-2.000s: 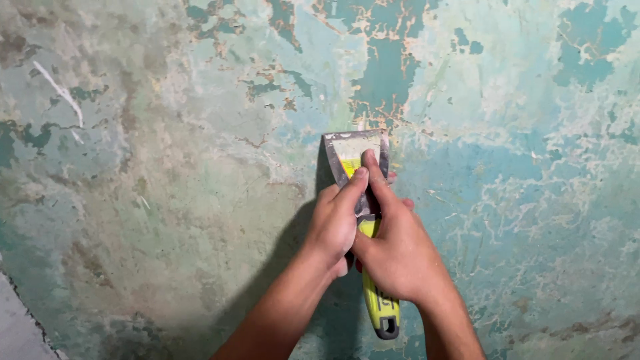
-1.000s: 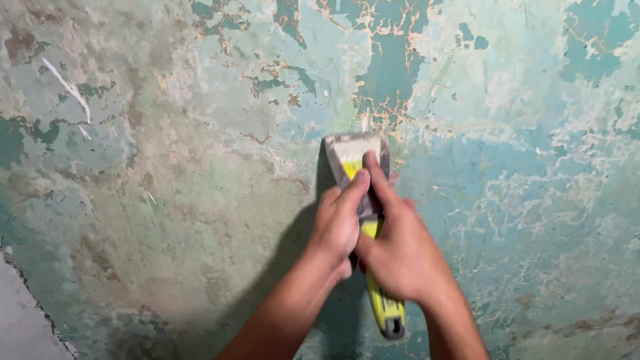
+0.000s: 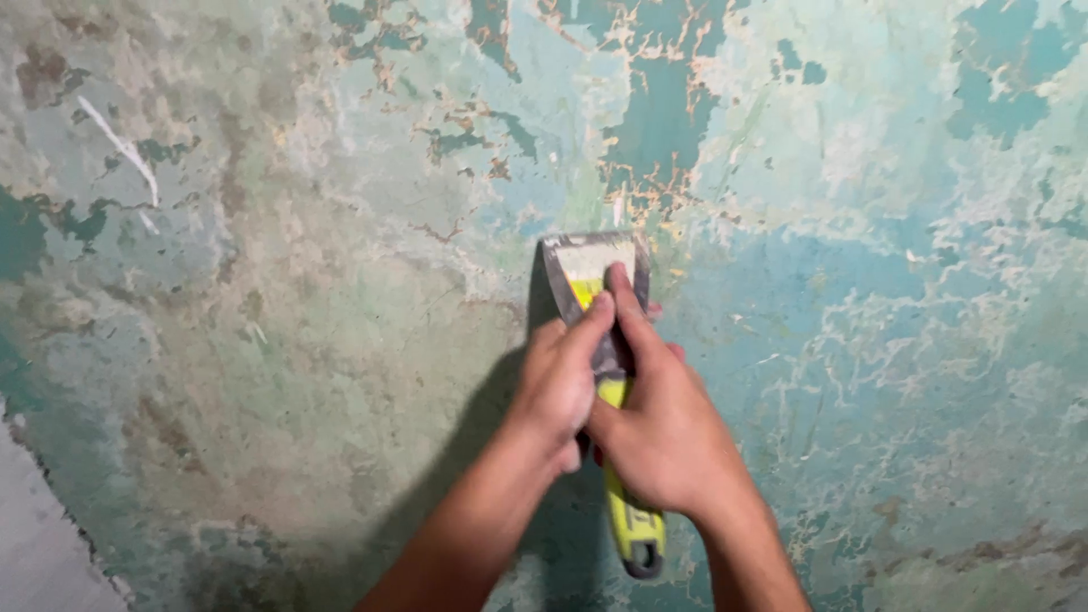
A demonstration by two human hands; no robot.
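Observation:
A wide-bladed paint scraper (image 3: 633, 518) with a yellow-green and dark grey handle lies against a mottled green-blue wall (image 3: 382, 340), its blade edge pointing up. My right hand (image 3: 667, 408) grips it from the right around the upper handle, with a finger stretched along the blade. From the left, my left hand (image 3: 557, 387) holds the lower part of the blade, its thumb on the blade face. The fingers behind the tool are mostly hidden. The blade carries a whitish and yellow label or coating.
Dark teal patches with cracked, flaking edges (image 3: 667, 110) lie above the blade. A white scratch (image 3: 123, 149) marks the wall at upper left. At lower left is a pale grey area (image 3: 38, 527) with a ragged border. Shadows of the arms fall on the wall.

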